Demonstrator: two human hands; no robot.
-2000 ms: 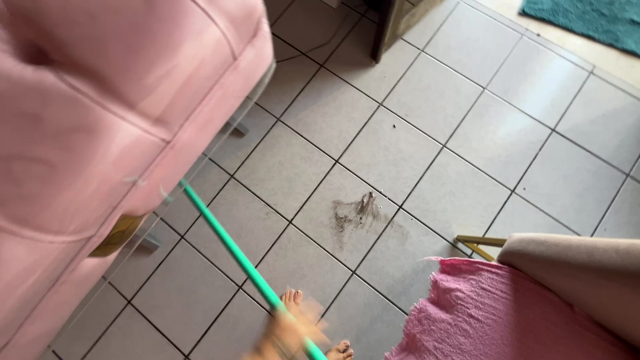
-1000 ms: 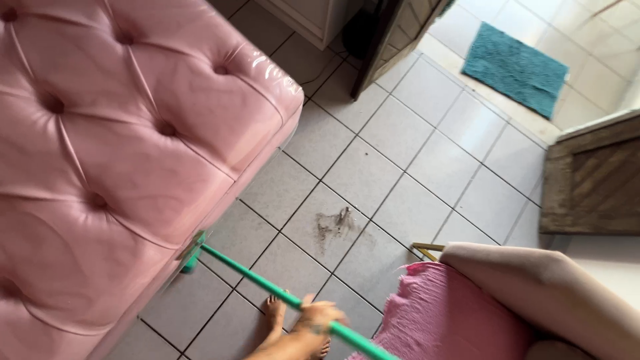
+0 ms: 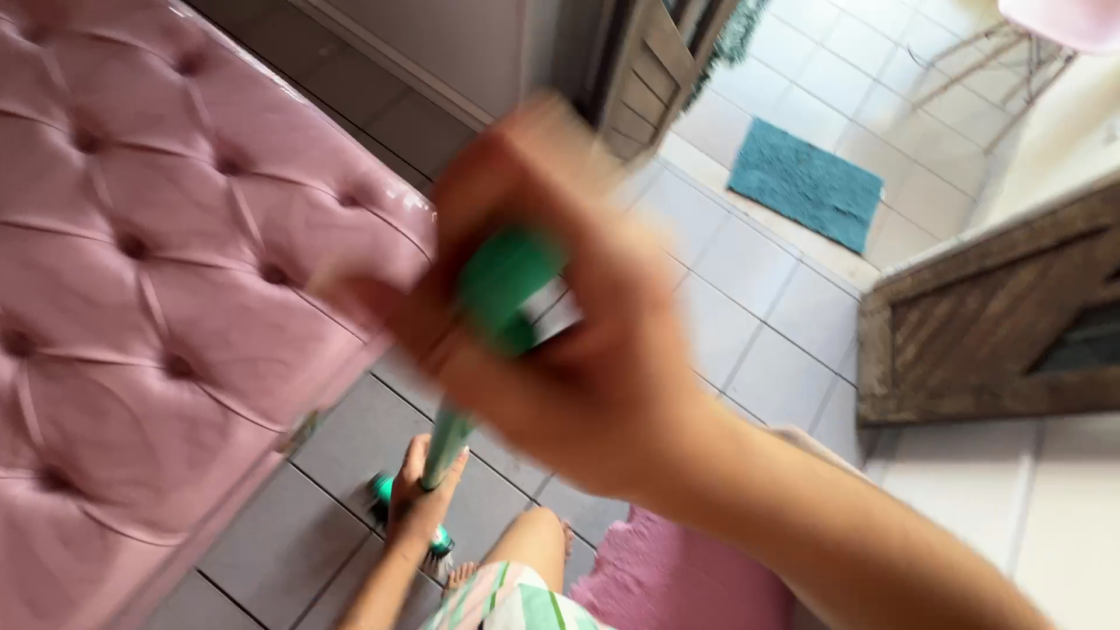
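My right hand (image 3: 577, 315), blurred and close to the camera, is wrapped around the top end of a green broom handle (image 3: 507, 284). Lower down the same handle, my left hand (image 3: 423, 481) grips it near the floor. The green broom head (image 3: 381, 490) with its bristles rests at or just above the grey floor tiles (image 3: 337, 437), partly hidden behind my left hand and wrist. My right hand covers the middle of the view, including part of the floor.
A pink tufted upholstered piece (image 3: 175, 289) fills the left side. Pink fabric (image 3: 682, 569) lies at the lower right. Wooden doors (image 3: 989, 306) stand at the right and top, with a teal mat (image 3: 807, 184) past the doorway. A pink-seated chair (image 3: 1067, 22) is beyond.
The broom has come from reaching toward the pink furniture's base to standing steeply before me. My right hand has risen close to the camera, and the view has shifted.
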